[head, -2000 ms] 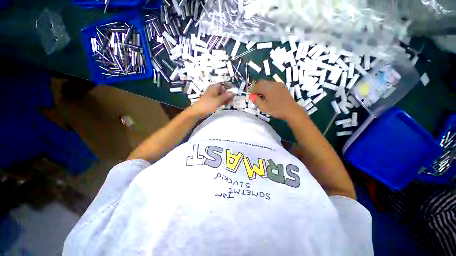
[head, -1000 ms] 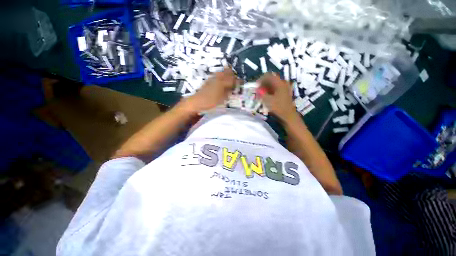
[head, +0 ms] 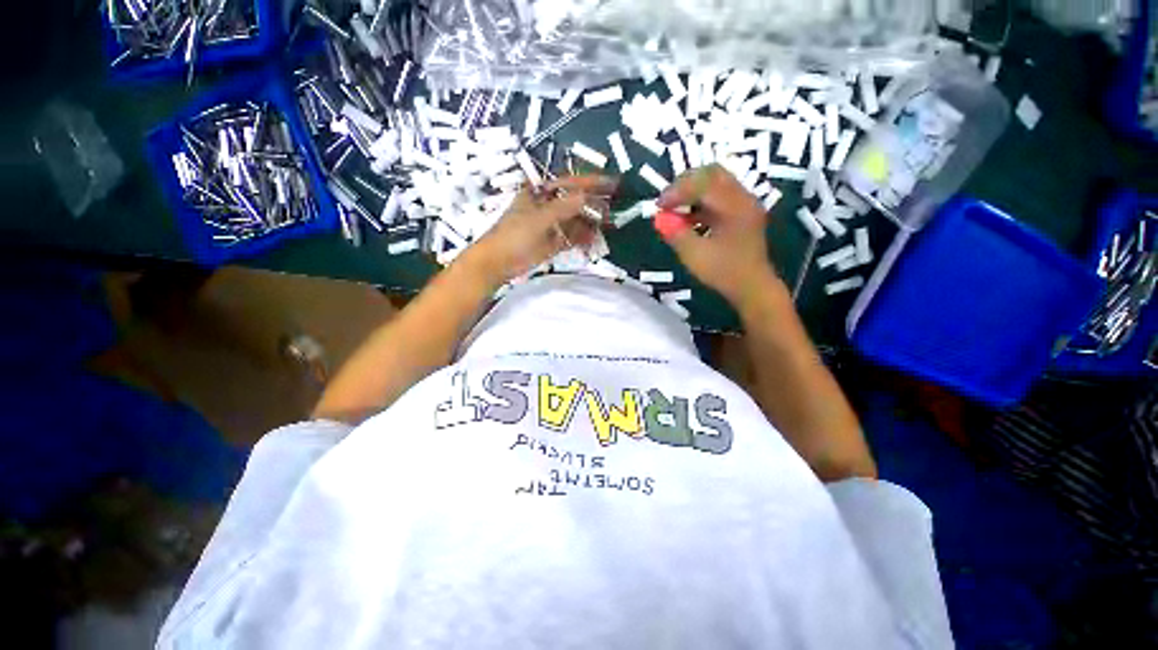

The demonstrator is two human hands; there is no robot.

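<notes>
My left hand [head: 549,226] is bent over the near edge of the loose pieces, with a slim whitish piece at its fingertips. My right hand [head: 714,229] is close to its right, with a red-pink cover [head: 673,224] on one digit. Its fingertips pinch a small white piece [head: 635,212] that points toward my left hand. White sleeves [head: 762,127] lie loose beyond and beside both hands. A few white sleeves also lie between my hands and my shirt.
A blue tray of metallic pieces [head: 241,172] stands left, another [head: 191,28] behind it. Clear bags [head: 711,32] lie behind the piles. A clear plastic box [head: 917,146], a plain blue tray [head: 975,305] and a tray of metallic pieces [head: 1128,286] are at right.
The view has shifted, showing more of the back left tray. My left hand's fingers are more spread than before. My right hand now holds a white piece toward the left hand.
</notes>
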